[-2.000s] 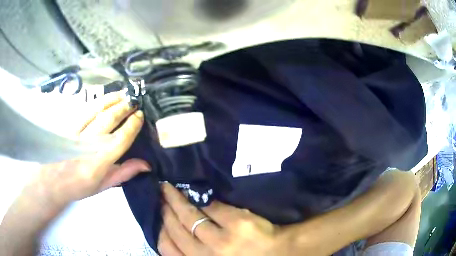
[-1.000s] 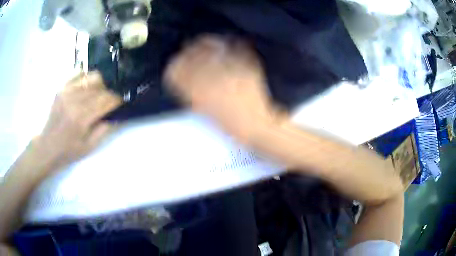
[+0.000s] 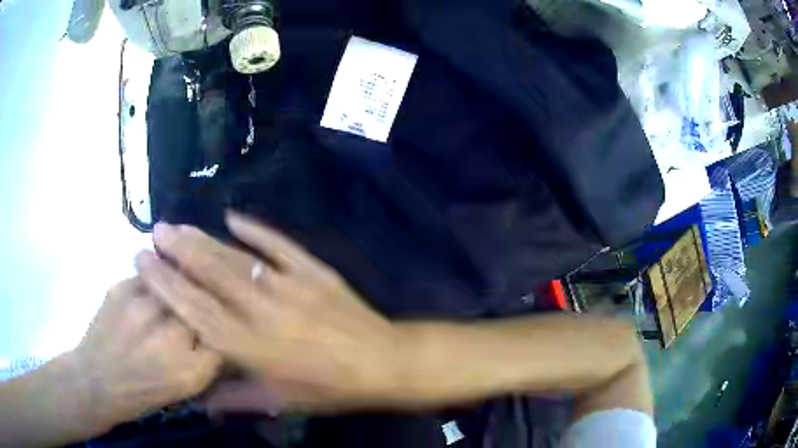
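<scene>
A dark navy-black garment [image 3: 490, 166] lies spread over the white table under the machine head [image 3: 179, 24]. A white printed care label [image 3: 369, 89] lies on the cloth. White lettering [image 3: 206, 171] shows near the garment's left edge. My right hand [image 3: 271, 319], with a ring, lies with fingers extended over the garment's near left part and overlaps my left hand. My left hand [image 3: 144, 346] is at the cloth's near left corner with fingers bent; its fingertips are partly hidden, so its grip cannot be told.
A white ridged knob [image 3: 255, 49] projects from the machine above the cloth. A dark-outlined metal plate [image 3: 134, 149] is left of the garment. Clear plastic [image 3: 687, 96] lies at the upper right. A brown box [image 3: 678, 284] and a bit of red [image 3: 557, 294] are below the table's right side.
The garment now covers the front table area seen bare one second ago. My right hand has moved down and left onto my left hand, which has moved lower. The care label shows again.
</scene>
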